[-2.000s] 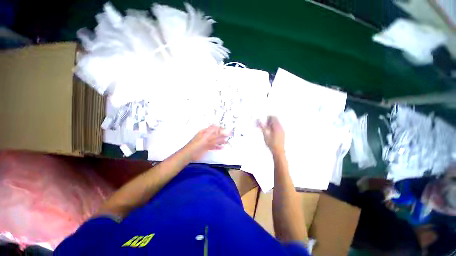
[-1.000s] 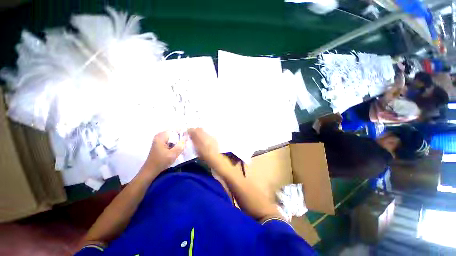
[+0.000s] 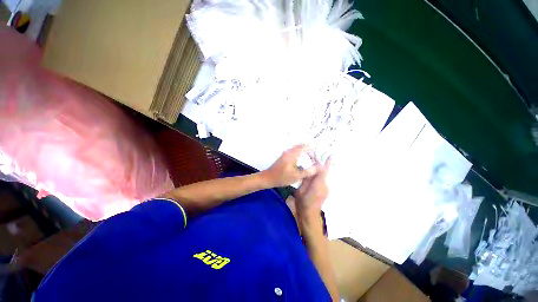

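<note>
My left hand (image 3: 288,167) and my right hand (image 3: 313,187) are close together at the near edge of the white sheets (image 3: 377,194). A small white cable (image 3: 307,161) shows between the fingers of both hands, partly washed out by glare. Loose white cables (image 3: 337,112) lie in a heap on the sheets just beyond my hands. A fanned stack of empty poly bags (image 3: 277,35) lies beyond and to the left of the heap. Bagged pieces (image 3: 457,218) lie at the right end of the sheets.
A stack of cardboard dividers (image 3: 118,47) stands at the upper left. A pink plastic bag (image 3: 76,130) bulges at the left. An open carton (image 3: 354,268) is below the bench edge. More white pieces (image 3: 510,248) lie on the green bench (image 3: 436,71) at the far right.
The view has turned, so the dividers and pink bag show more fully and the co-workers have left the picture. My hands remain close together at the sheets' near edge.
</note>
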